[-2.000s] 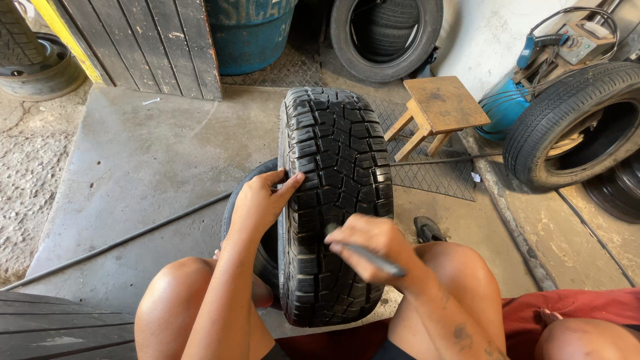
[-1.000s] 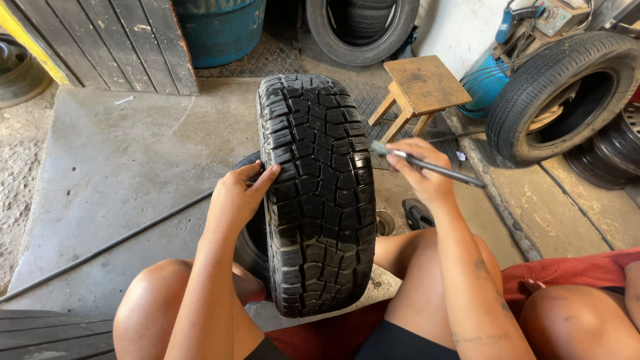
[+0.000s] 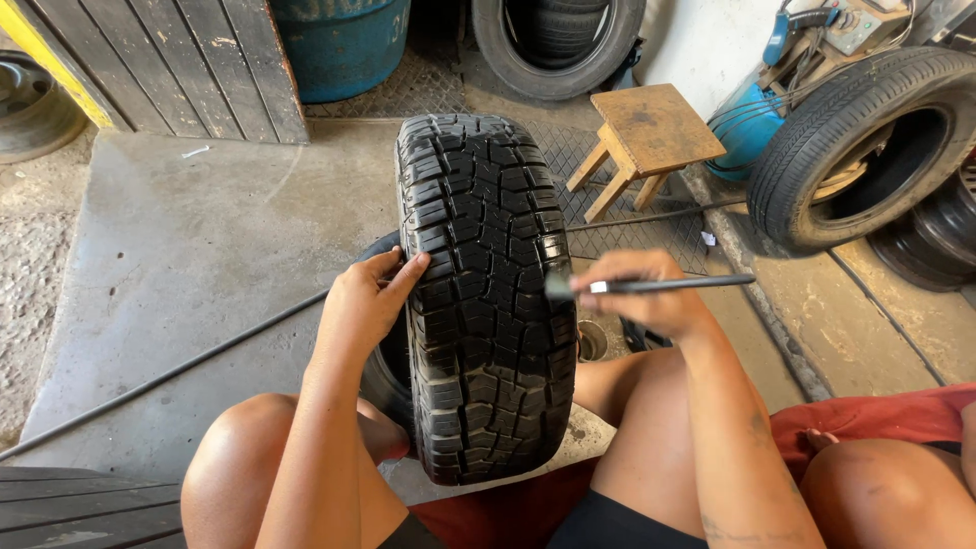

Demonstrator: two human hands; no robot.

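Observation:
A tyre stands upright between my knees, its tread facing me; most of the tread is wet and glossy black, while the lower part is duller and dusty. My left hand grips its left shoulder, thumb on the tread edge. My right hand holds a dark-handled brush, its blurred bristles against the right shoulder of the tread. Behind the tyre's lower left side another tyre lies partly hidden. A small round container sits on the floor to the right, partly covered by the tyre.
A wooden stool stands beyond the tyre, near a leaning tyre and a blue tank. Another tyre and a blue tub are at the back. A hose crosses the floor. At the right edge is another person's knee.
The brush went from the middle of the tread to the right, off the surface, and is now at the right shoulder. More of the lower tread looks dark. My left hand keeps its hold.

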